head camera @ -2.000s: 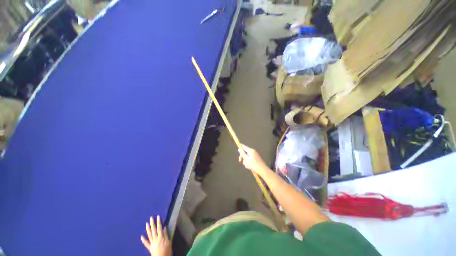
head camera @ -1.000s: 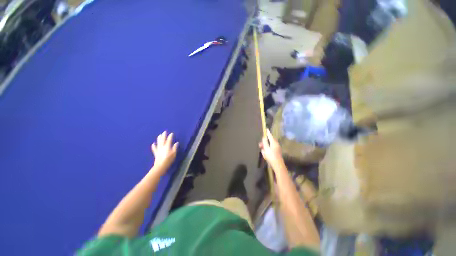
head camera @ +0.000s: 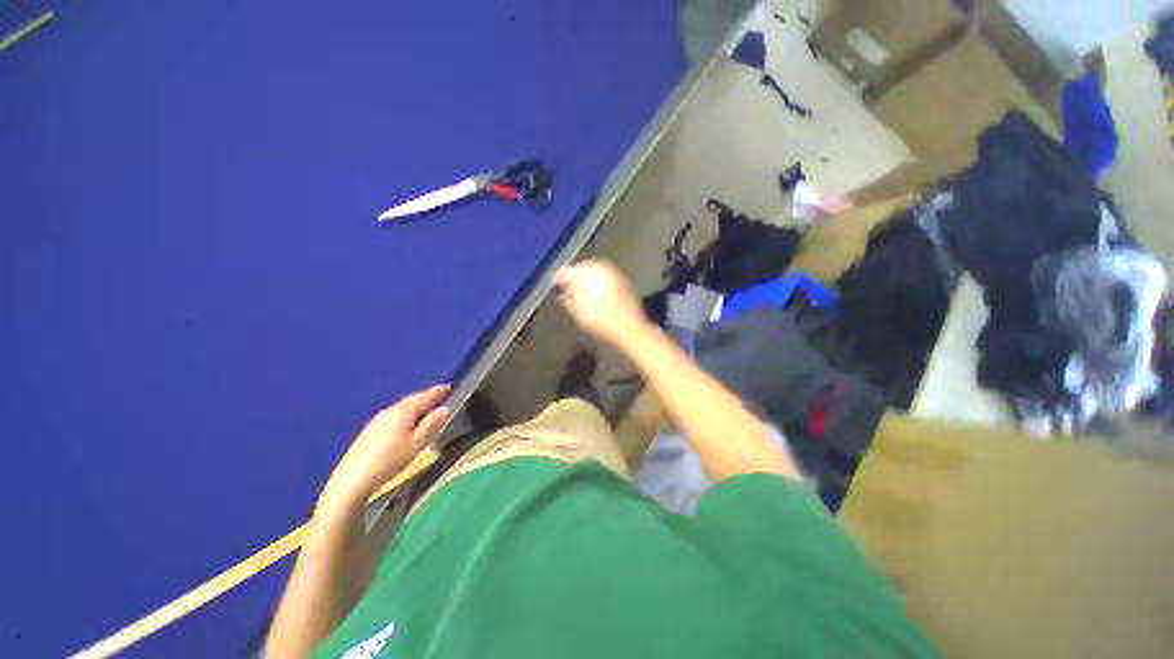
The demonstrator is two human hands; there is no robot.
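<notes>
Royal-blue fabric (head camera: 245,309) lies flat over the table. Shears (head camera: 466,192) with a silver blade and red and black handles lie on it. My left hand (head camera: 393,444) is at the fabric's near edge, its fingertips at the table rim; whether it grips anything is unclear. The pale wooden stick (head camera: 213,586) slants from the lower left over the fabric, passes behind my left wrist and ends by the rim. My right hand (head camera: 596,299) is curled at the metal table edge (head camera: 515,313), farther along; its fingertips are blurred, so a hold on the fabric edge cannot be told.
The aisle floor (head camera: 682,135) beside the table has dark scraps (head camera: 753,251) on it. Cardboard boxes (head camera: 1017,528), dark cloth piles (head camera: 901,277) and a clear plastic bag (head camera: 1101,322) stand or lie to the right. My foot (head camera: 578,373) is close to the table.
The stick has gone from my right hand over the aisle to the table at lower left. My right hand has moved to the table edge. The view has turned, and the shears appear nearer.
</notes>
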